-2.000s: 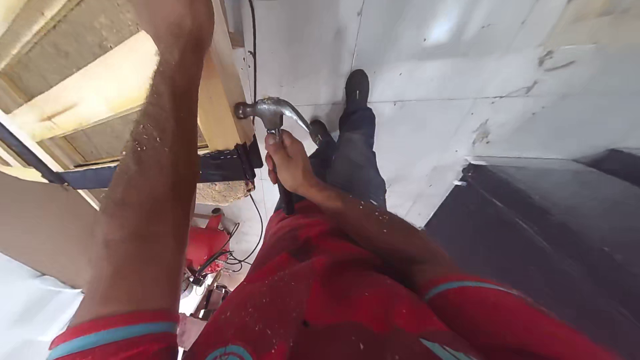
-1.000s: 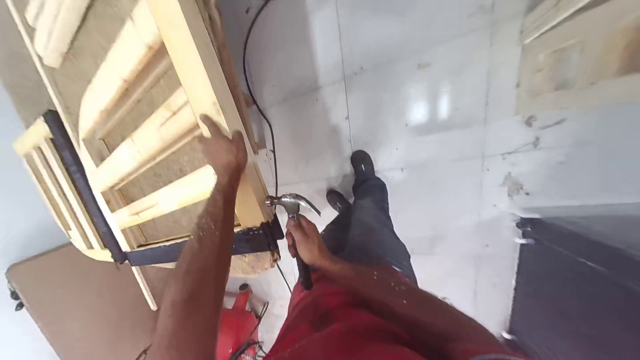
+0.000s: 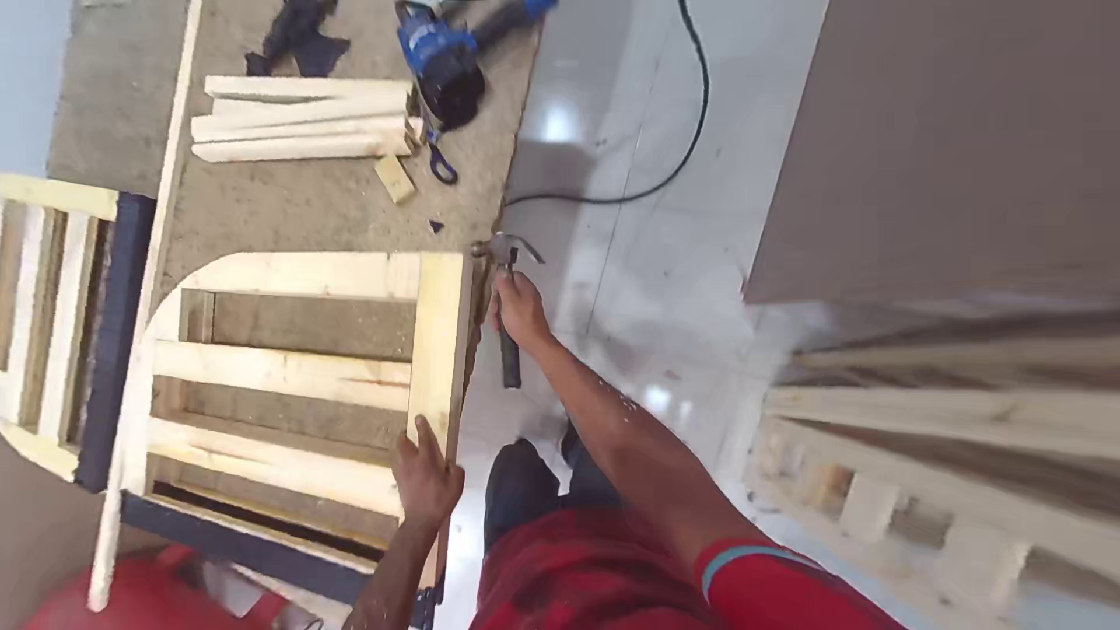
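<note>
My right hand is closed around the dark handle of a claw hammer, whose steel head is beside the far right corner of a wooden frame. My left hand rests on the right-hand rail of that pale wooden frame, fingers spread over the wood. The frame lies on a worktable, with several slats across it, one rounded corner and a dark fabric strap along its near side. Whether the left fingers grip the rail's edge is hard to tell.
Beyond the frame on the worktable lie stacked wood strips, a blue power tool, scissors and dark cloth. A black cable crosses the floor. Wooden frames stand at right, a strapped one at left.
The view has swung, now showing more of the worktable. The hammer is still in my right hand. My left hand has moved down the rail, nearer my body than one second ago.
</note>
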